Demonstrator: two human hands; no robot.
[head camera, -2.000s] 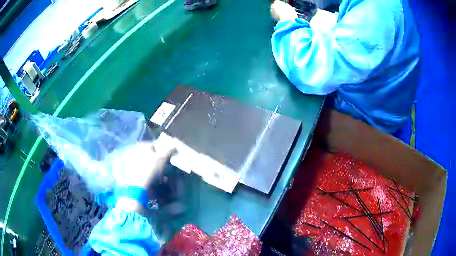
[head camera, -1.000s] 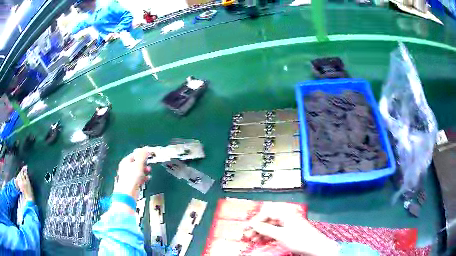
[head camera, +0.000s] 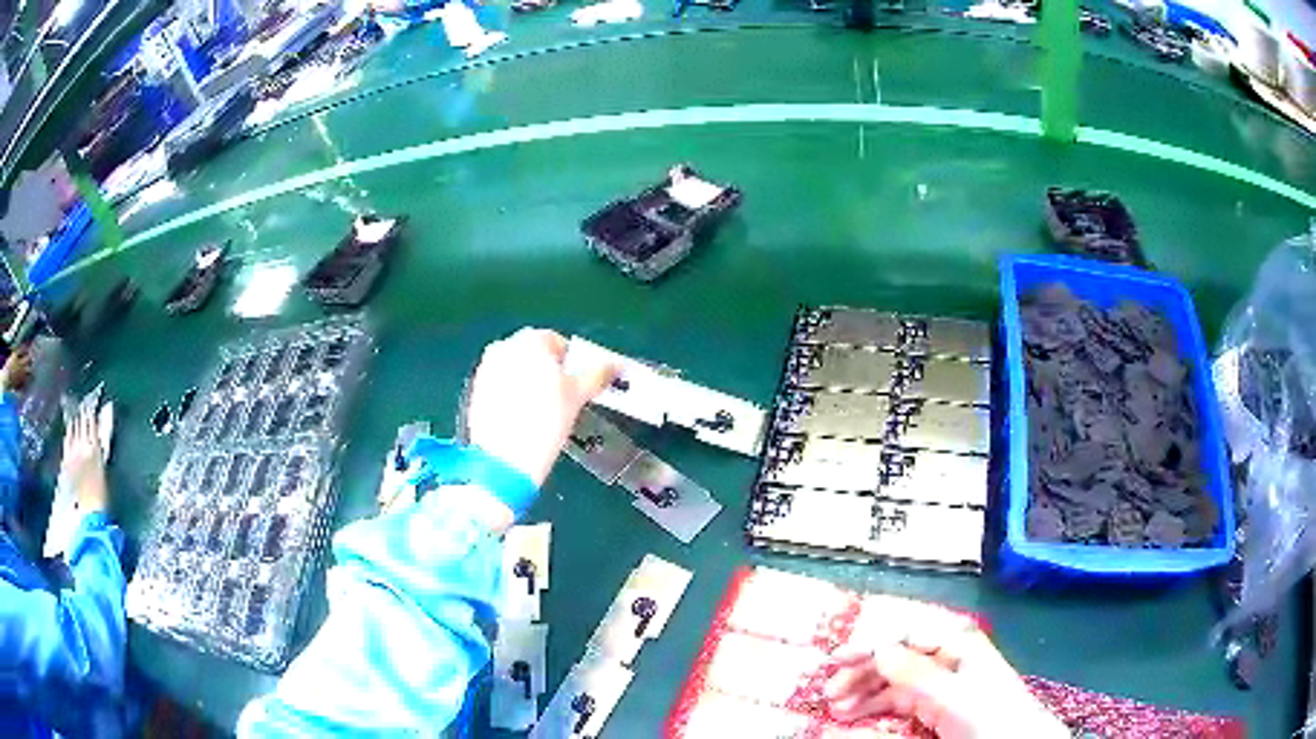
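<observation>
My left hand (head camera: 534, 387) pinches one end of a strip of silver plates (head camera: 690, 410) with black round marks. The strip's far end reaches the left edge of a stack of silver plates in two columns (head camera: 883, 433). Another strip (head camera: 635, 469) lies partly below it. More plate strips (head camera: 613, 650) lie nearer me. My right hand (head camera: 931, 686), cut off by the bottom edge, is over silver plates (head camera: 772, 614) on red bubble wrap (head camera: 1140, 710). Its fingers are bent; whether they grip anything is unclear.
A blue bin (head camera: 1016, 433) of dark pieces stands right of the stack, a clear bag (head camera: 1284, 448) beyond it. A gridded clear tray (head camera: 253, 491) lies left. Open black housings (head camera: 661, 224) lie farther back. Another person's hand (head camera: 87, 448) is at far left.
The view has swung from the bench's right side, with its carton, to the plates and bin. Since one second ago, my left hand's strip has moved closer to the stack. My right hand stays over the bubble wrap.
</observation>
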